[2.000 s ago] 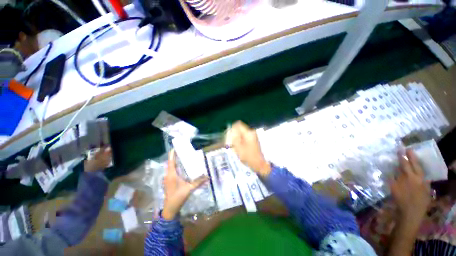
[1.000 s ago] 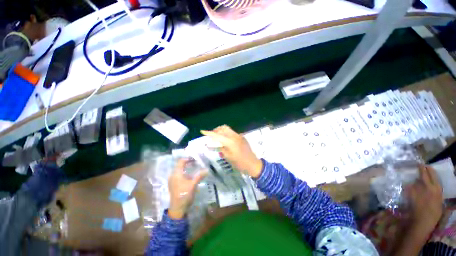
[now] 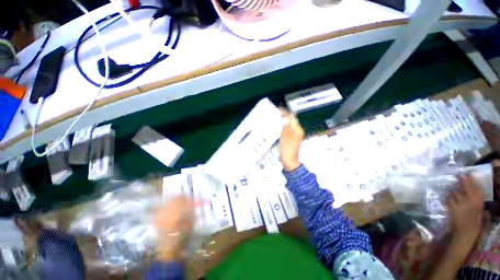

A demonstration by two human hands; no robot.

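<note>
My right hand [image 3: 291,139] holds a white product box with dark print [image 3: 246,139] by its right end, tilted above the row. My left hand [image 3: 174,221] is blurred, low at the left end of the row, by the clear plastic bags; whether it holds anything cannot be told. White lined-up boxes [image 3: 351,164] overlap in a long row on the brown ledge. Several boxes [image 3: 245,210] lie in front of me, below the held box. Crumpled clear plastic bags [image 3: 123,219] are heaped left of my left hand.
A single box [image 3: 313,98] and another [image 3: 157,146] lie on the green belt [image 3: 219,112]; more stand left. A co-worker's hand [image 3: 466,202] handles plastic at right; a sleeve [image 3: 60,254] shows at left. A white shelf [image 3: 192,79] and slanted post [image 3: 384,63] stand above.
My right hand has risen and now holds a box up over the row. My left hand has moved left and down. The plastic heap has spread left, over where the small cards lay.
</note>
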